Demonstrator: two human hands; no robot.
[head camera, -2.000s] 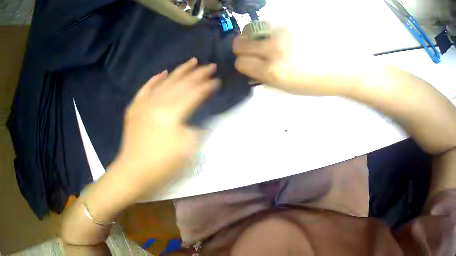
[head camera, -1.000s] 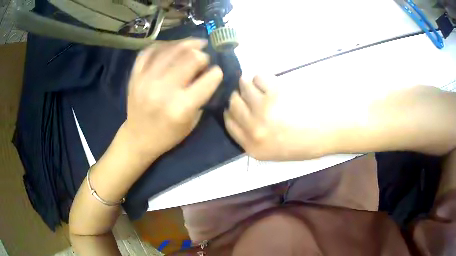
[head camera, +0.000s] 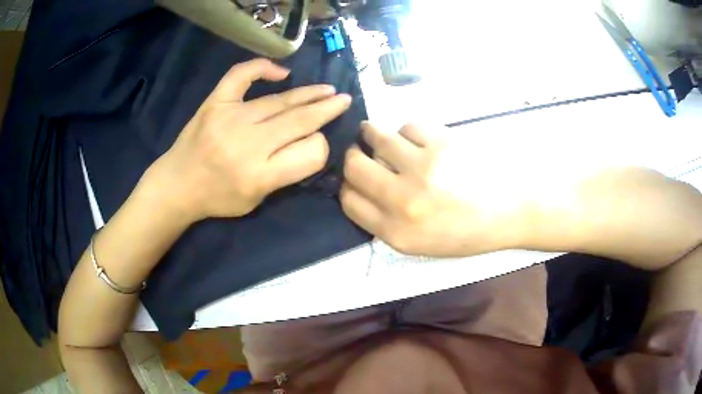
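Observation:
A large dark navy garment piece (head camera: 254, 254) lies over the left of the white table and runs up under the needle area. My left hand (head camera: 258, 142) lies flat on the cloth, fingers apart and pointing right, just below the presser foot. My right hand (head camera: 408, 185) has curled fingers closed on the cloth's right edge. The fingertips partly hide the cloth there. The presser foot area with its blue part (head camera: 333, 38) is just beyond my left fingertips. A ribbed knob (head camera: 399, 67) is to its right.
The beige machine arm (head camera: 239, 23) curves across the top left. Blue-handled scissors (head camera: 650, 73) lie at the upper right. The white table's front edge (head camera: 308, 304) curves above the lap. A dark seam line crosses the table at right. Brown cardboard shows at far left.
Compared with one second ago, my left hand has gone from curled to spread flat on the cloth. My right hand remains at the cloth's edge. The view has shifted slightly.

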